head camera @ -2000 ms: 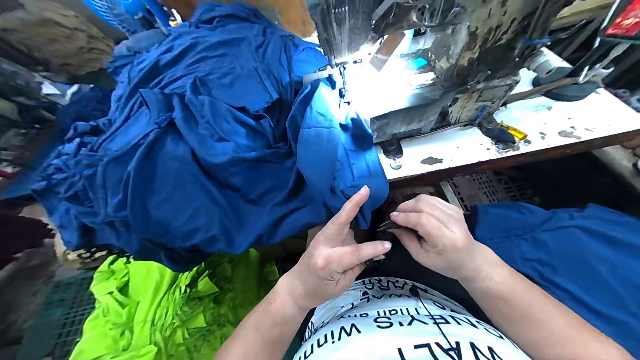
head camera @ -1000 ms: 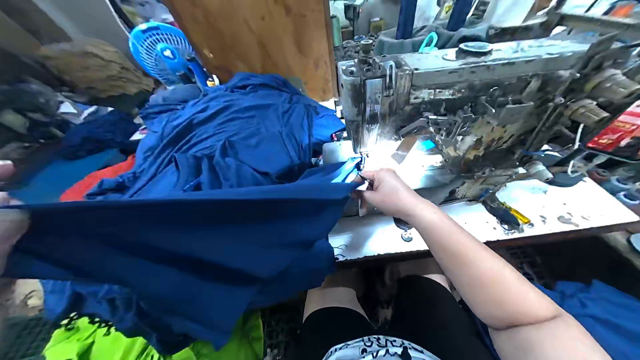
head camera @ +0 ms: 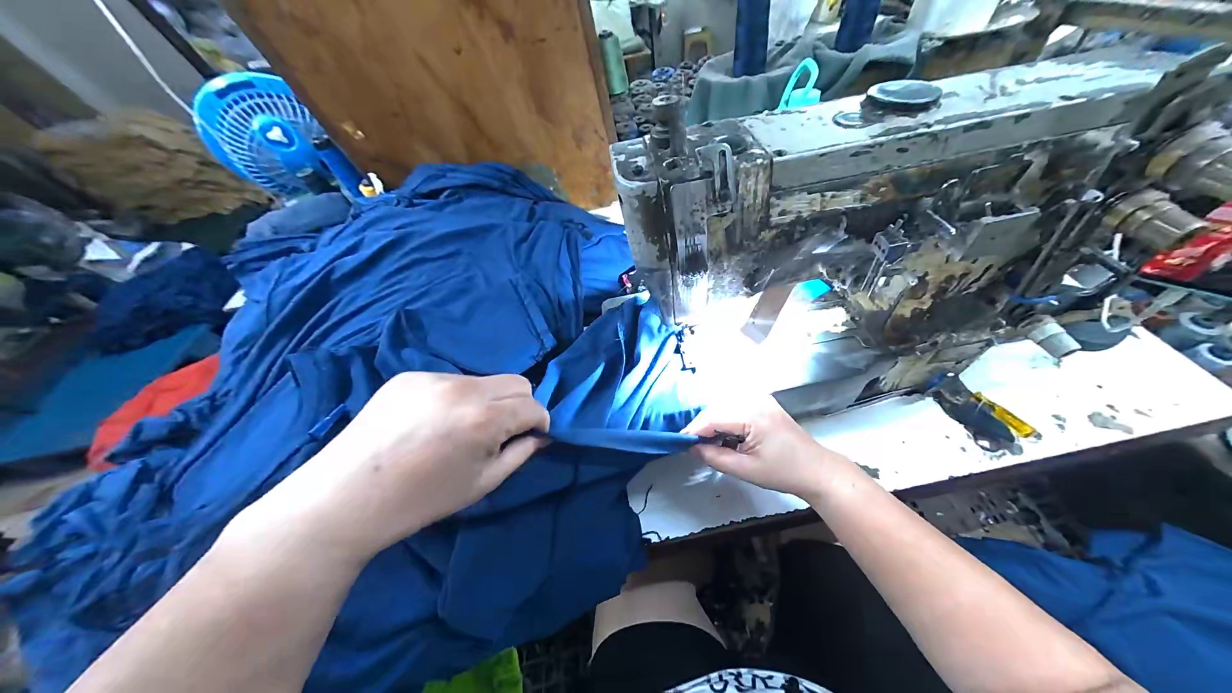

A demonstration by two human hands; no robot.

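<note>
Blue fabric (head camera: 481,279) lies in a large heap left of a worn industrial sewing machine (head camera: 828,183), part of it beside the brightly lit needle area. My left hand (head camera: 443,433) grips a folded edge of this fabric in front of the machine. At the other end of the stretched edge, my right hand (head camera: 760,443) pinches the cloth between thumb and fingers, with a small dark metal tool, its kind not clear, in the same hand. The presser foot is hard to make out in the glare.
A blue fan (head camera: 255,135) and a wooden board (head camera: 433,87) stand behind the heap. On the white table (head camera: 905,443) lies a yellow-and-black tool (head camera: 1001,414), right of my right hand. More blue fabric (head camera: 1116,597) is at the lower right, green fabric (head camera: 486,674) at the bottom.
My left hand, at the far left edge a second ago with the cloth stretched wide, is now close to the needle area. The right hand has moved slightly toward the table's front edge.
</note>
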